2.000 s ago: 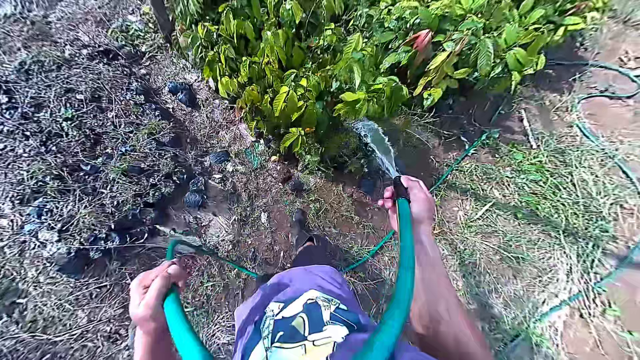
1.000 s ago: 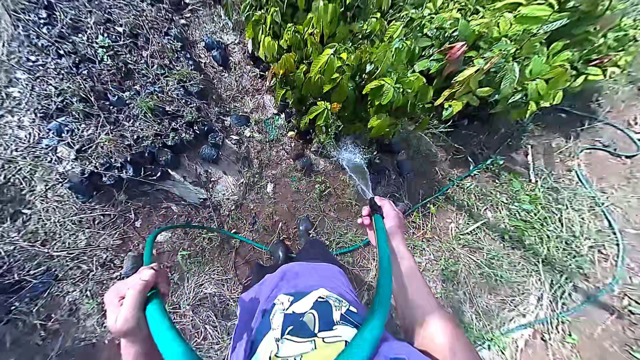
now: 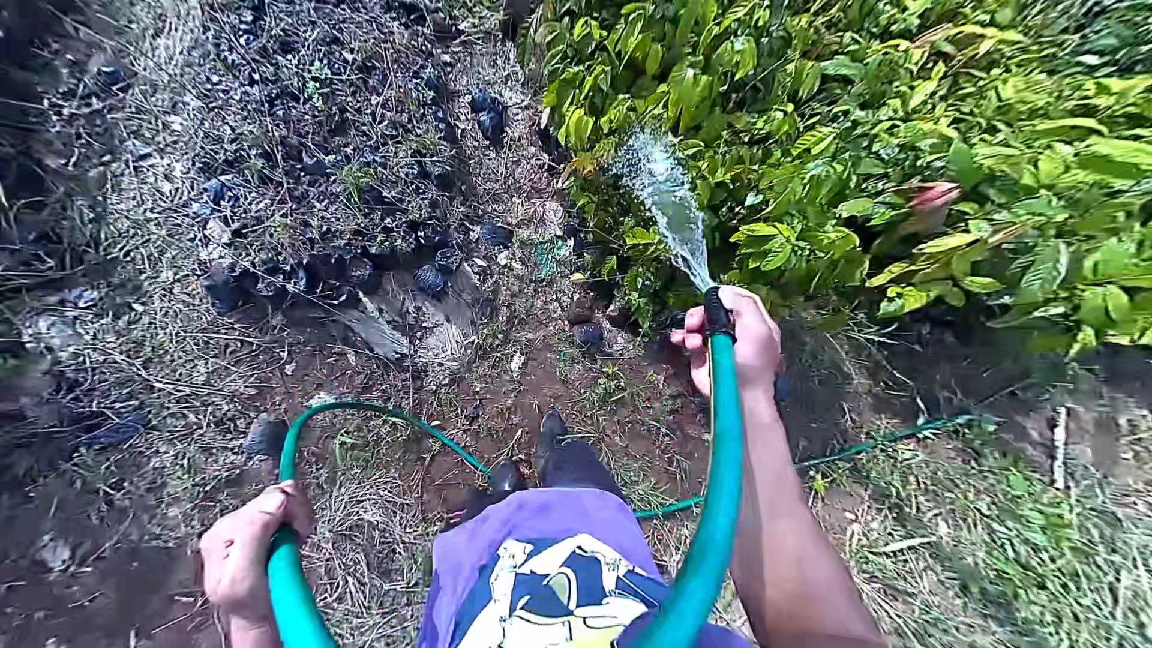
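Note:
A green garden hose (image 3: 725, 432) runs up to my right hand (image 3: 742, 342), whose fingers close around the hose end just below its black fitting (image 3: 717, 310). Water (image 3: 668, 202) sprays from that end, up and slightly left, over the edge of leafy green seedlings (image 3: 810, 171). At the lower left, my left hand (image 3: 252, 544) grips another stretch of the same hose. From there the hose arcs over to the right and passes along the ground by my dark boots. The part of the hose nearest my body leaves the view at the bottom.
Black nursery bags (image 3: 328, 270) with dry, sparse plants stand at the upper left, several of them loose on the soil (image 3: 531, 387). A short pale stick (image 3: 1060, 447) lies at the right. More hose (image 3: 886, 441) crosses the ground there, beside grass.
The spray reached the foot of the plants and the soil earlier; now it points higher, onto the leaves. The view has shifted, with more of the bags in sight. Both hands keep their hold.

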